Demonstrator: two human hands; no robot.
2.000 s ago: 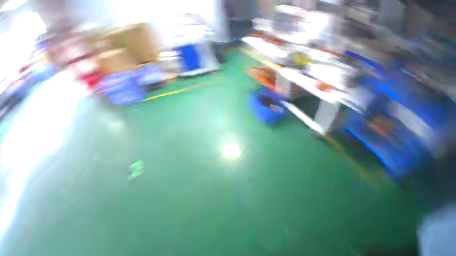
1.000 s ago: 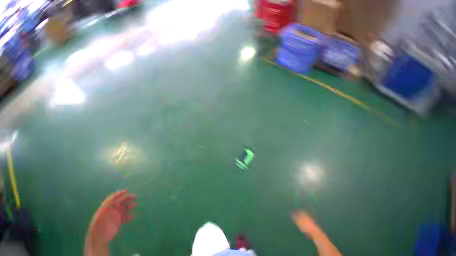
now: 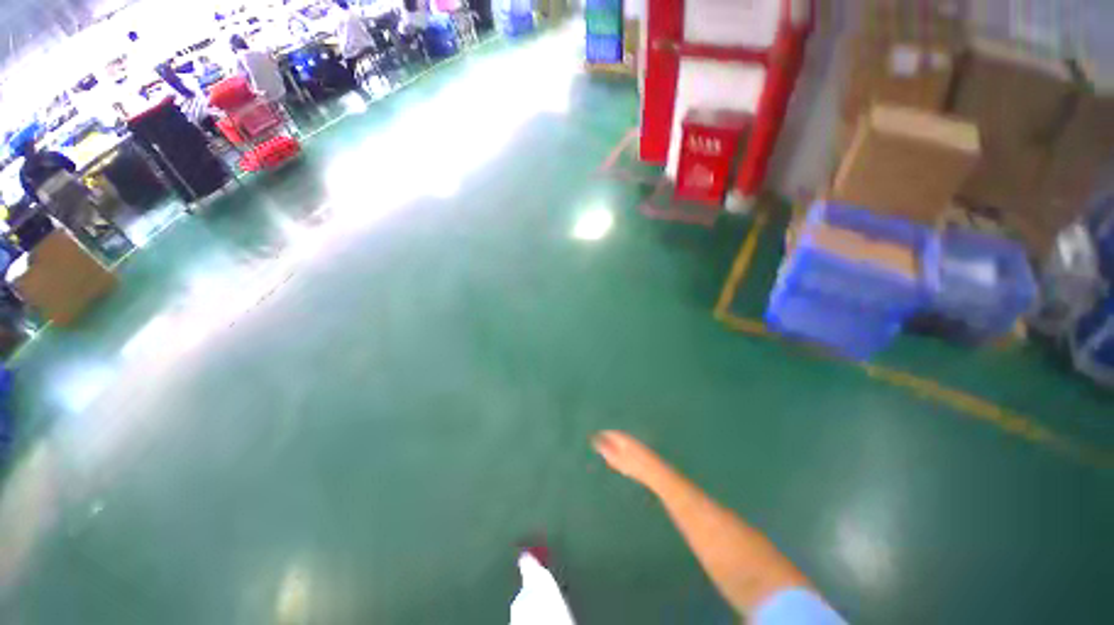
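My right hand (image 3: 623, 452) reaches forward over the green floor (image 3: 403, 415), blurred; no held thing shows, and its fingers are too blurred to tell apart. A light blue sleeve shows on that arm. My left hand is out of the picture. Nearest at the right, blue plastic totes (image 3: 843, 287) are stacked on the floor, with brown cardboard in the top one.
A red box (image 3: 710, 159) stands by a red and white column. Brown cartons (image 3: 905, 162) are piled at the wall, right. A yellow line (image 3: 965, 401) runs before the totes. Far left are seated people, workbenches, a red trolley (image 3: 251, 116) and a carton (image 3: 64, 278).
The view has swung left and forward. The column, red box and seated people have come in. My left hand has left the picture; my right arm reaches further in. The green floor mark is gone from view.
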